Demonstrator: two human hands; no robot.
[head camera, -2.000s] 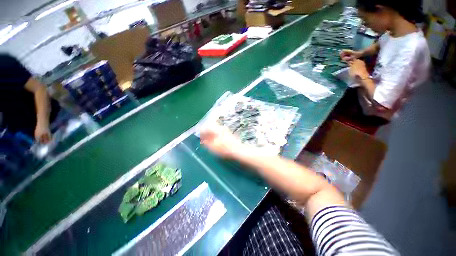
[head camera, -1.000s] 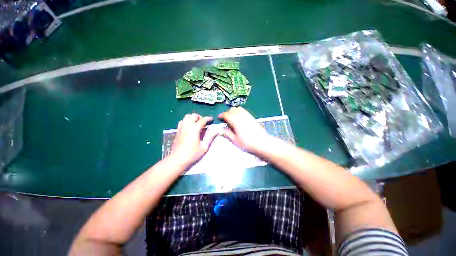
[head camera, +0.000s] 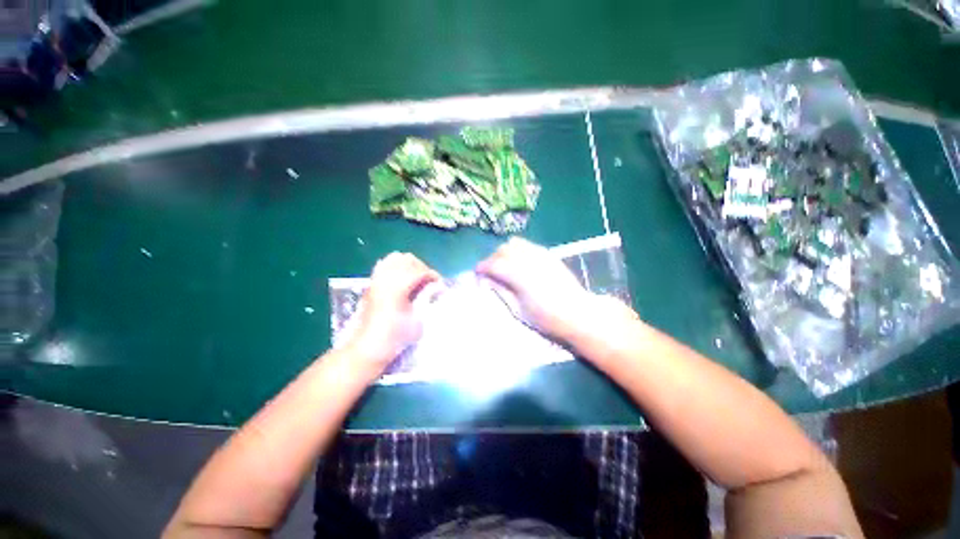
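Note:
A flat sticker sheet (head camera: 607, 271) lies on the green bench top in front of me, its middle washed out by white glare. My left hand (head camera: 392, 305) is over the sheet's left part, fingers curled. My right hand (head camera: 535, 290) is over its right part, fingertips turned inward. The fingertips of both hands are close together with a small gap. Glare and blur hide whether anything is held between them. A loose pile of green circuit boards (head camera: 453, 181) lies just beyond the sheet.
At right, a crumpled clear plastic bag (head camera: 842, 347) bears many small green, white and dark boards. A clear blister tray (head camera: 30, 268) lies at the far left. A pale strip (head camera: 347, 114) edges the bench beyond the pile. Dark blue items show at the top left.
Two seconds ago my right arm reached to the bagged boards; now both hands are over the sheet. Since one second ago they have stayed there, fingertips slightly shifted, and the view has moved slightly.

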